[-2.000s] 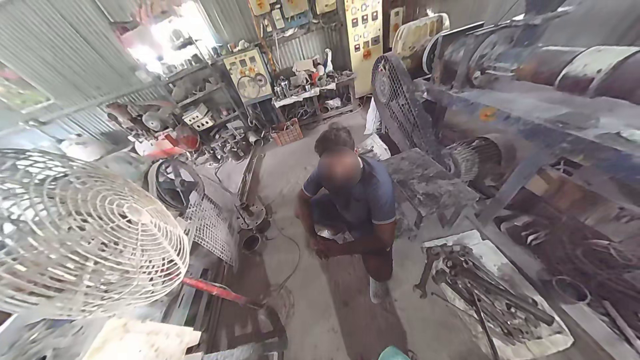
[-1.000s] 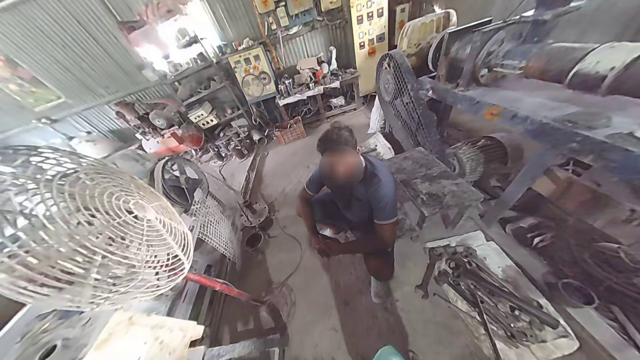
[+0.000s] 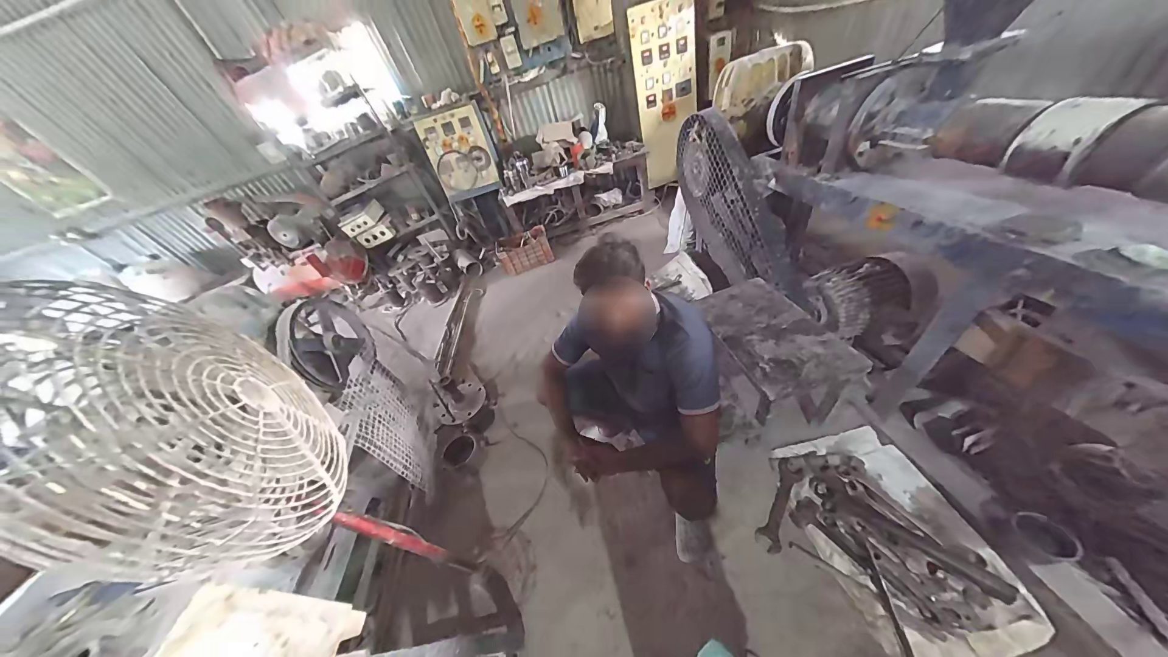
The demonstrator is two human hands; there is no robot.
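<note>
Neither my left hand nor my right hand shows in the head view. A person [image 3: 684, 351] in a dark blue polo shirt crouches on the concrete floor at the middle, with their hands together in front of the knees. To the right of that person, dark metal wrenches and bars [image 3: 885, 538] lie heaped on a pale sheet [image 3: 1022, 630]. A wire-guarded fan [image 3: 260, 392] fills the left side. Below it a red bar [image 3: 392, 536] slants down to the right. A small green edge of something [image 3: 714, 649] shows at the bottom.
A large machine with a blue frame [image 3: 876, 219] runs along the right, with a mesh belt guard [image 3: 721, 187] at its end. Beside the crouching person stands a low metal table [image 3: 776, 338]. A cable [image 3: 546, 465] crosses the floor. Shelves, an orange crate [image 3: 526, 253] and control panels [image 3: 663, 82] stand behind.
</note>
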